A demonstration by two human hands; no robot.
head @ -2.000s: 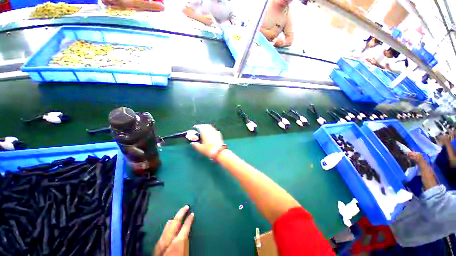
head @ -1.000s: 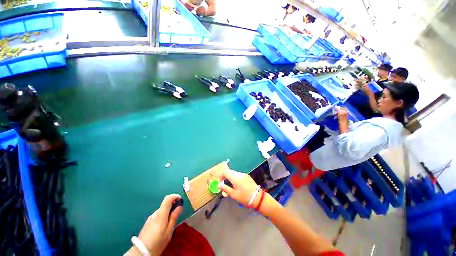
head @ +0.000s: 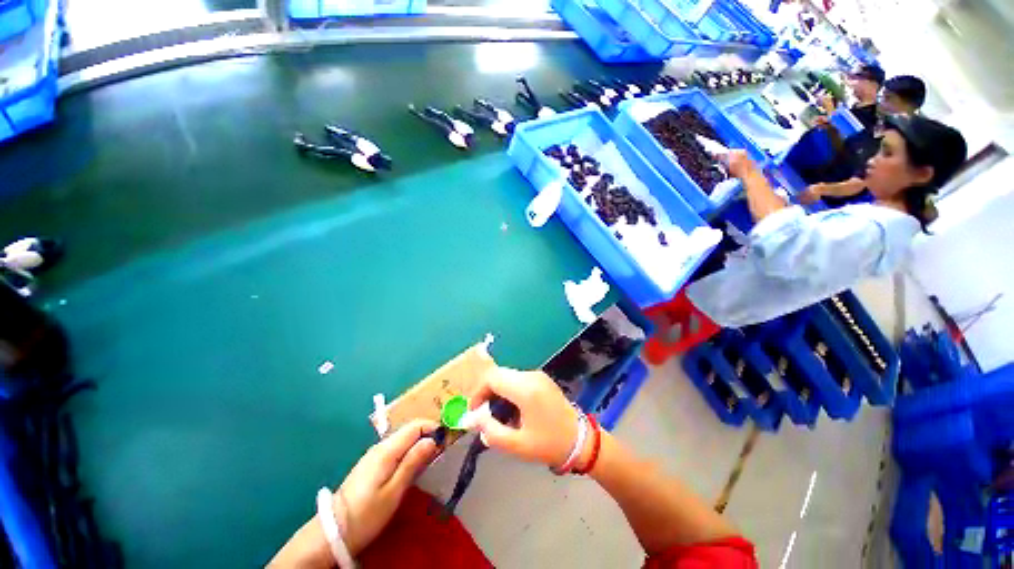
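A green cup (head: 455, 412) sits on the cardboard pad (head: 428, 391) at the belt's near edge. My right hand (head: 523, 417) is just right of the cup, its fingers closed on a small white piece (head: 478, 419) with a dark part beside it. My left hand (head: 384, 480) is left of and below the cup, its fingertips closed on a small black part (head: 438, 433). The two hands nearly meet. A black handle (head: 463, 476) hangs below them; which hand it belongs to is unclear.
Part-assembled units (head: 450, 128) lie along the far side of the green belt (head: 289, 289). Blue bins (head: 578, 239) with dark parts stand at right, near a white scrap (head: 586, 295). A neighbour (head: 801, 256) sits beyond. A dark bottle and black handles are at the left edge.
My left hand has moved right, up to my right hand beside the cup. A white piece now shows in my right fingers. The view has shifted, bringing a unit in at far left.
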